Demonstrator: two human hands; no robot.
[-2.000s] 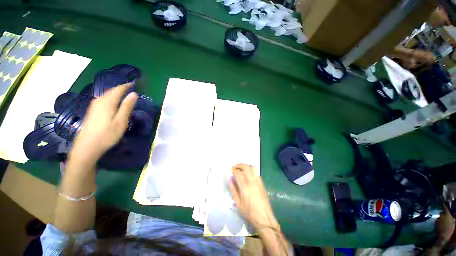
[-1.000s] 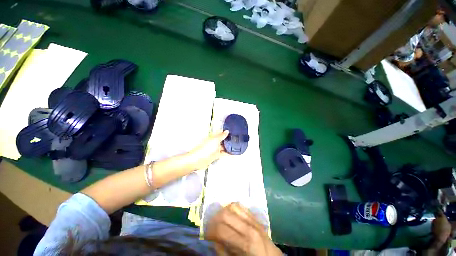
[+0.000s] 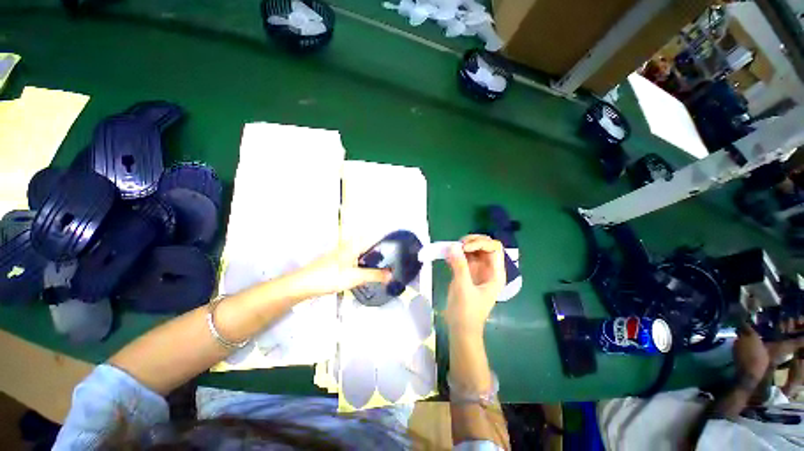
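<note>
My left hand [image 3: 357, 275] holds a dark fan base [image 3: 394, 255] over the pad sheet, with the palm-sized oval tilted. My right hand [image 3: 476, 260] pinches a whitish pad [image 3: 438, 253] at the right edge of the base. Whether the pad touches the base is hard to tell. The pad sheet [image 3: 388, 386] lies below with several grey discs at its near end. A white backing sheet [image 3: 286, 185] lies to its left, partly under my left forearm.
A heap of dark bases [image 3: 123, 229] lies at left beside yellowish paper [image 3: 35, 145]. At right are another base [image 3: 509, 286], partly behind my right hand, a flat black rectangle [image 3: 573, 335], a Pepsi can [image 3: 635, 336] and black cables [image 3: 679, 286]. Fan heads [image 3: 298, 25] line the far side.
My left hand has tilted the base and moved slightly left and down in the picture. My right hand has risen from the pad sheet and now holds a pad beside the base. The view has shifted.
</note>
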